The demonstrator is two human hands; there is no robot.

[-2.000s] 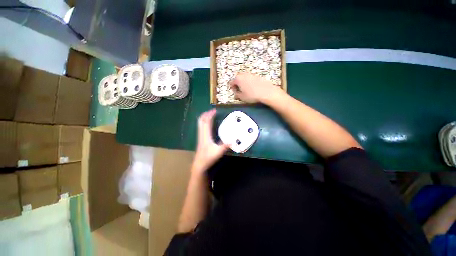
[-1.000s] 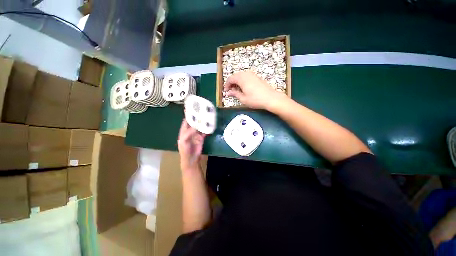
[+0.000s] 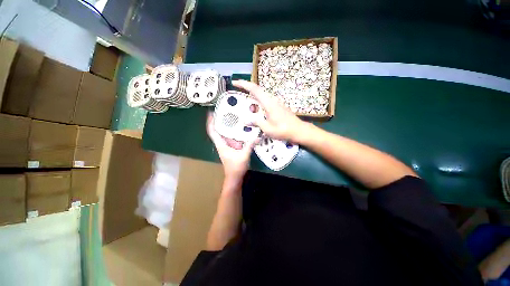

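An off-white front cover [image 3: 230, 119] with dark round holes and a slotted grille is held up over the bench edge. My left hand [image 3: 232, 151] grips it from below and the left. My right hand [image 3: 274, 114] is on its right side, with fingers at the holes; whether they hold a small insert is hidden. Another cover [image 3: 275, 157] lies on the green bench, partly behind my hands. The shallow cardboard tray [image 3: 334, 78] of small cream inserts [image 3: 293, 70] stands just beyond my right hand.
Stacks of covers [image 3: 170, 84] lean at the bench's left end. A large open carton [image 3: 193, 218] with a translucent bag [image 3: 161, 192] stands below. Closed cartons [image 3: 50, 142] are at the far left. More covers [image 3: 506, 177] show at the right edge, near another person's arm [image 3: 496, 261].
My left hand picked up a cover from the left and brought it in front of me. My right hand left the tray and moved onto that cover. The view shifted slightly.
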